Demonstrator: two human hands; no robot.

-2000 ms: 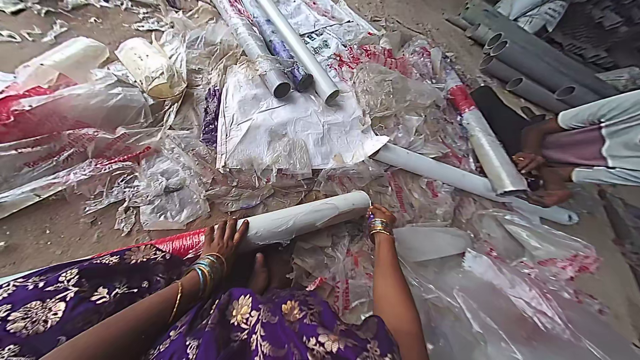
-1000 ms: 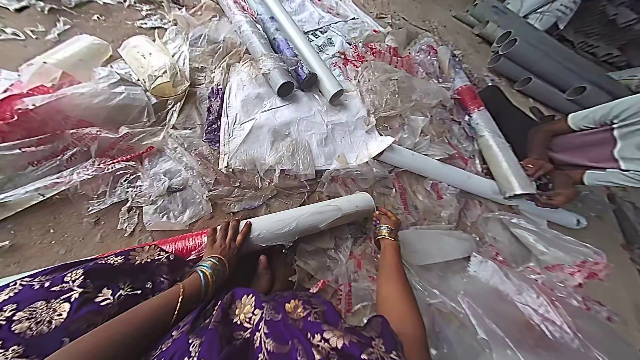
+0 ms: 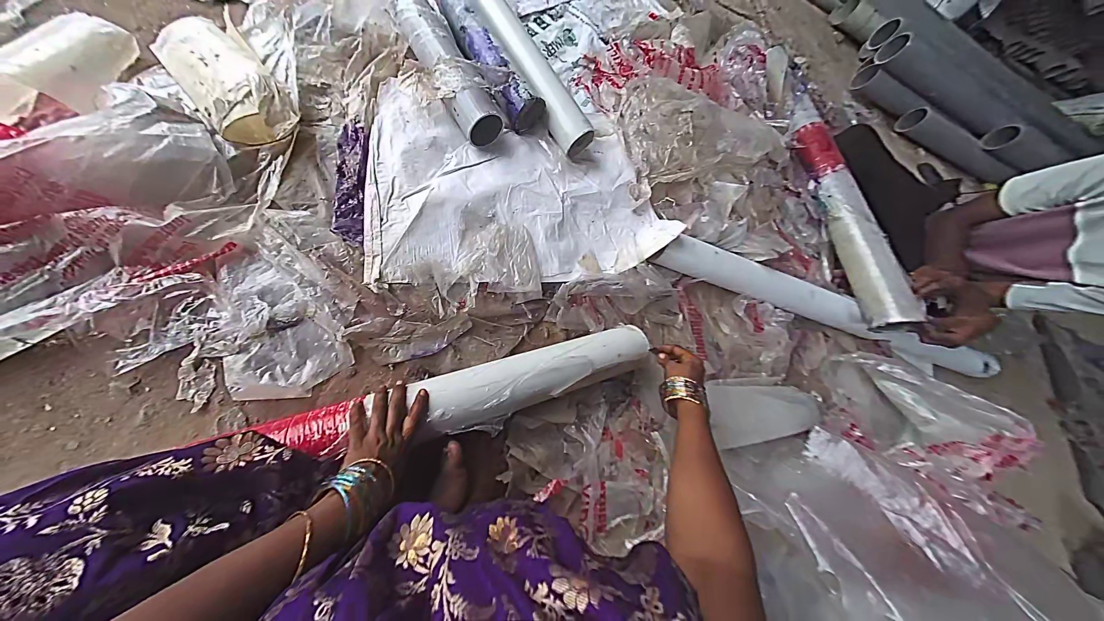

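Observation:
A pipe wrapped in white plastic film (image 3: 526, 379), with a red wrapped stretch (image 3: 315, 427) at its left, lies slantwise in front of my lap. My left hand (image 3: 385, 423) rests on it, fingers spread, where the red meets the white. At the pipe's right end my right hand (image 3: 679, 366) has its fingers drawn together; something small and dark seems pinched at the fingertips, too small to name. Right of that hand lies a roll of translucent plastic sheet (image 3: 763, 414). A bare foot shows below the pipe, near my left hand.
Loose plastic film (image 3: 871, 509) covers much of the ground. Beyond, grey and silvery pipes (image 3: 539, 78) lie on a white woven sack (image 3: 509, 190). A long pale pipe (image 3: 768, 285) crosses to the right. There, another person's hands (image 3: 957, 306) touch a film-wrapped pipe (image 3: 862, 237). Grey pipes (image 3: 949, 78) are stacked behind.
My right hand has shifted slightly off the pipe's end, to the right and down, since the earliest frame. My left hand stays on the pipe.

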